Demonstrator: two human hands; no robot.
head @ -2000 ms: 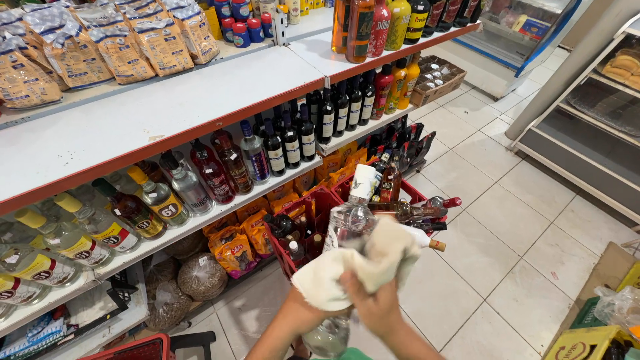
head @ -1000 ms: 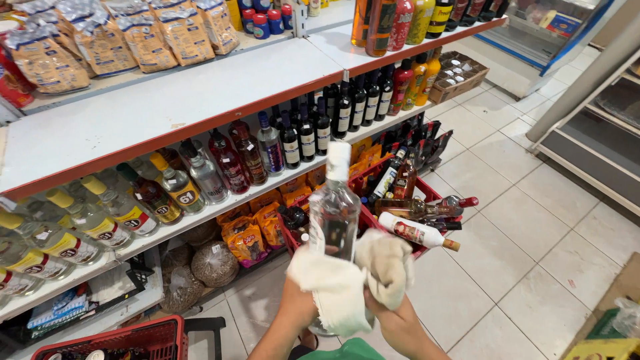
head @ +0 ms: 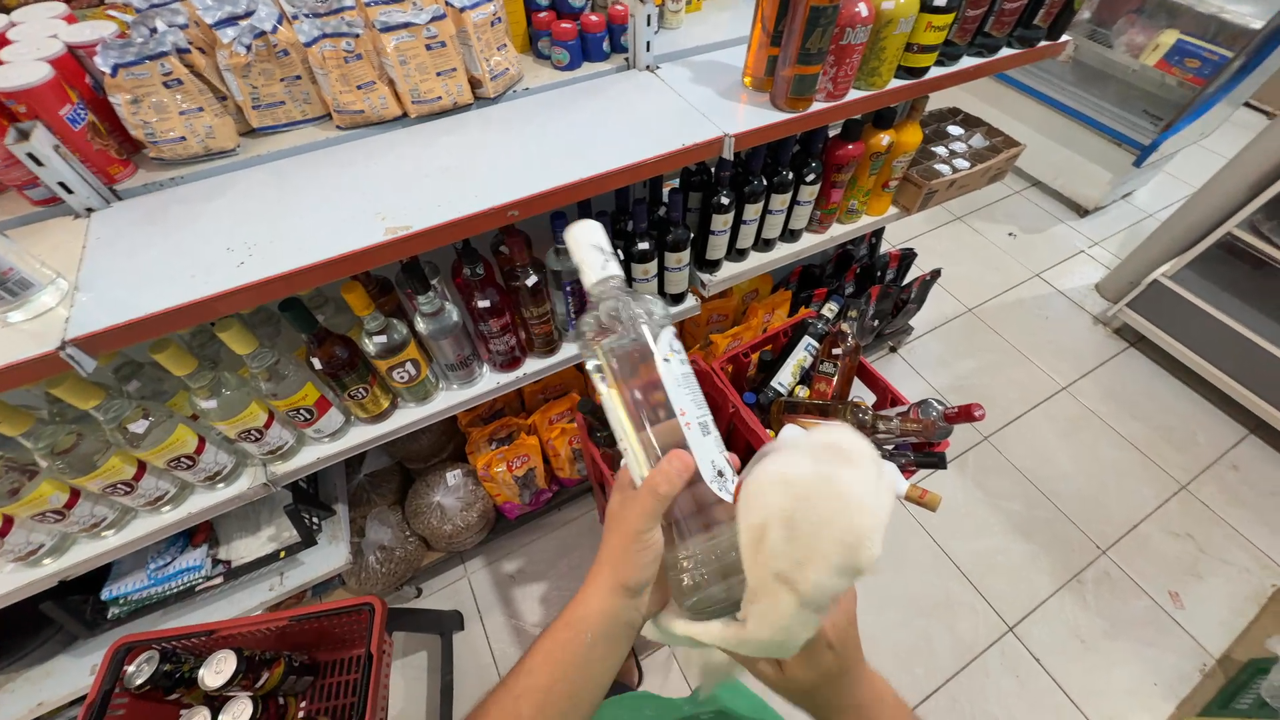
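Note:
A clear glass bottle (head: 655,400) with a white cap and white label stands tilted to the left in front of me. My left hand (head: 645,540) grips its lower body, thumb across the glass. A white cloth (head: 825,530) is bunched over my right hand (head: 810,650) beside the bottle's base; the cloth hides most of the fingers. Behind the bottle and cloth, a red basket (head: 735,410) holds several bottles, some lying over its right edge.
An upper shelf (head: 400,200) with a red edge carries bagged goods at the back. The lower shelf (head: 430,415) holds rows of bottles. A red basket (head: 250,630) with jars stands lower left, and a cardboard box (head: 960,160) sits at the shelf's far end.
The bottle, upright one second ago, now leans left. My left hand, under the cloth then, is now bare on the glass, and the cloth has gathered at my right hand.

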